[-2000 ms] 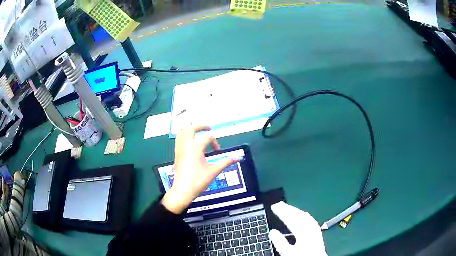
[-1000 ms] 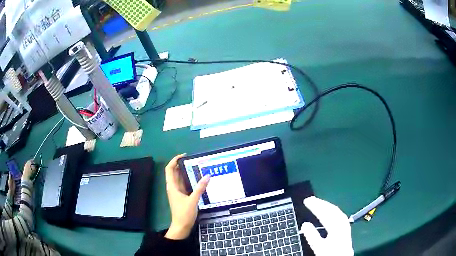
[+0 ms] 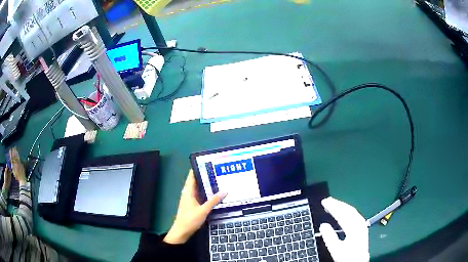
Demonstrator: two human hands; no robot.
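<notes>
The mini laptop lies open in front of me, black keys on a silver deck. Its screen shows a blue "RIGHT" label, a white area and a dark area. My bare left hand grips the screen's left edge, thumb on the front, fingers hidden behind. My white-gloved right hand is beside the keyboard's right edge, thumb and fingers curved with a gap between. A thin white lead runs from the laptop's side to this hand; its grip on the lead is unclear.
A black cable loops right, meeting a grey-white barrel. Behind the laptop is a clipboard. A closed laptop lies on foam at left, near a pen cup, posts and small monitor. Another person's hand shows far left.
My left hand has come down from in front of the screen to its left edge. The screen label has changed from "LEFT" to "RIGHT". The camera view has shifted.
</notes>
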